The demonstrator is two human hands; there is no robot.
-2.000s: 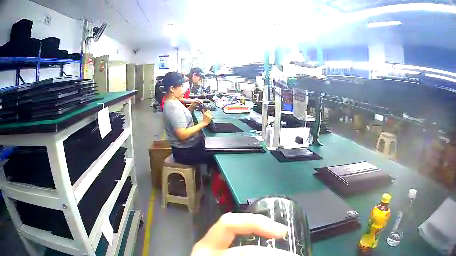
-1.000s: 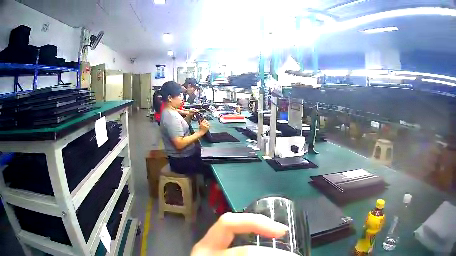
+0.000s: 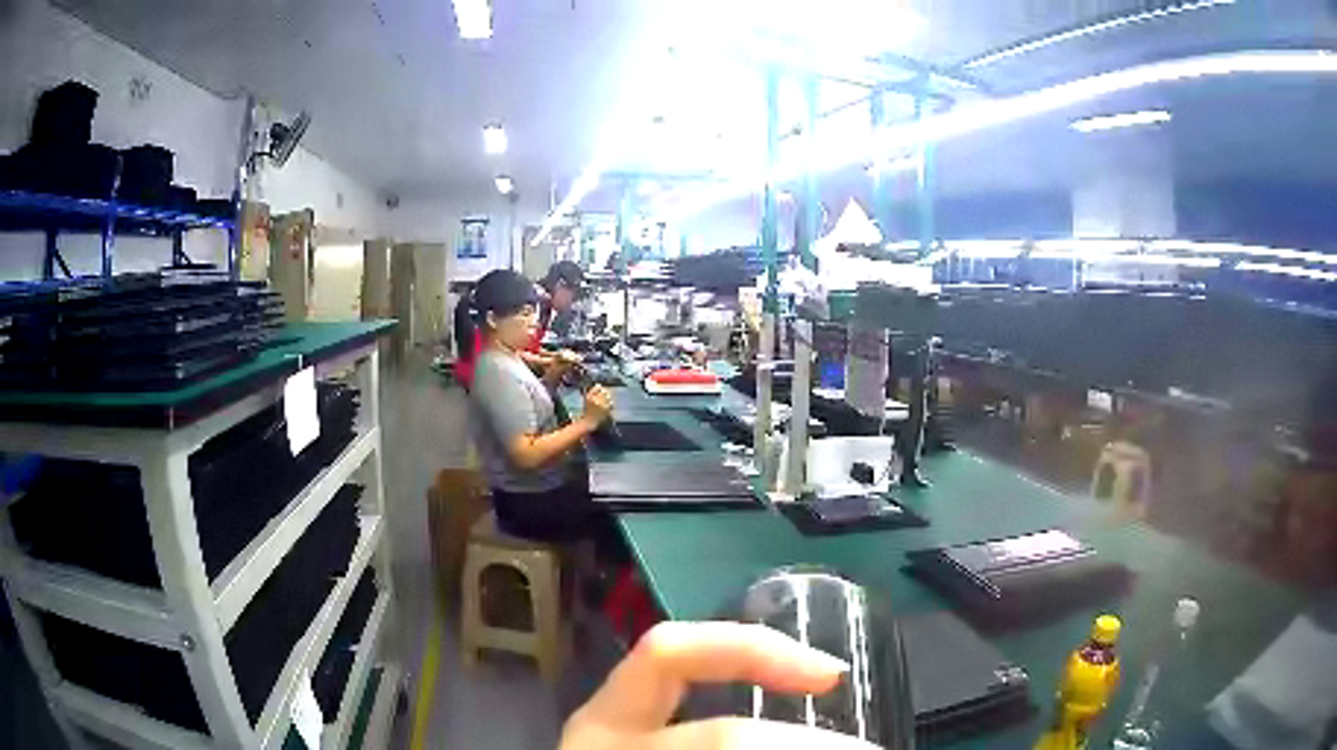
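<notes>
My left hand (image 3: pixel 704 686), bare and cut off by the bottom edge, reaches in from the lower left with its fingers curled around a black glossy rounded object (image 3: pixel 824 645). The object shows pale streaks of reflected light; its lower part is out of the picture. My right hand is not in view. Behind the object, a closed dark grey unit (image 3: pixel 956 667) lies flat on the green bench mat. A yellow-labelled bottle (image 3: pixel 1082 686) with a yellow cap and a clear bottle (image 3: pixel 1154 681) stand upright to its right.
More closed units (image 3: pixel 1012 560) lie farther up the green bench (image 3: pixel 821 557). White sheets (image 3: pixel 1290 689) lie at the right. A white rack (image 3: pixel 191 586) with dark stacks stands left of the aisle. A person (image 3: pixel 521 410) sits on a beige stool (image 3: pixel 509 593) at the bench's left side.
The view has tilted up, so the bench, bottles and seated person sit lower in the picture. My left hand and the black object stay at the same place in the picture.
</notes>
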